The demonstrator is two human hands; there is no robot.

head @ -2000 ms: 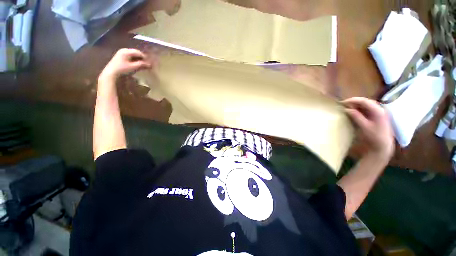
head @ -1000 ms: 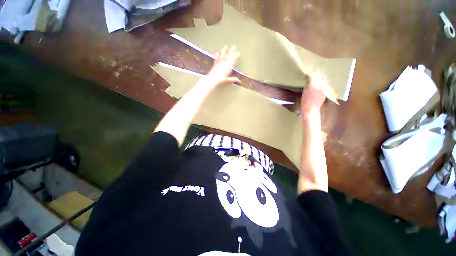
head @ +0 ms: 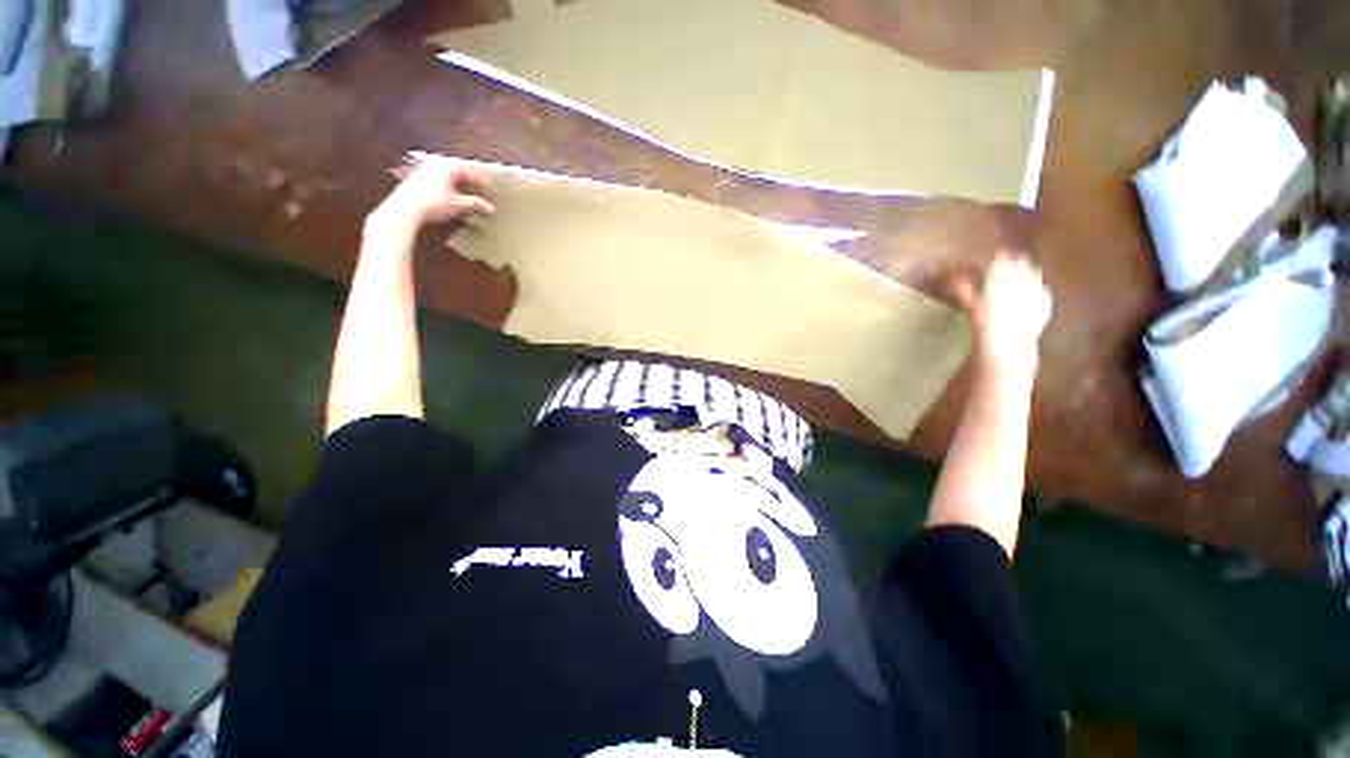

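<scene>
A long tan cut panel point(head: 696, 282) lies near the front edge of the table, with white edging showing along its far side. My left hand point(head: 430, 200) pinches its left end, near the notched edge. My right hand point(head: 1010, 308) pinches its far right corner; the fingertips are blurred. Farther back lies a tan panel stack point(head: 785, 104) with white edges along its near side and right end. Neither hand touches this stack.
White and tan folded bundles point(head: 1223, 178) lie on the right side of the reddish-brown table point(head: 267, 178). A loose white piece point(head: 267, 33) is at the far left, with more pale pieces beyond it. The table's front edge runs before my waist.
A second ago both hands were on a tan panel at the back stack. They have moved apart and onto the nearer panel's ends. The back stack now lies flat.
</scene>
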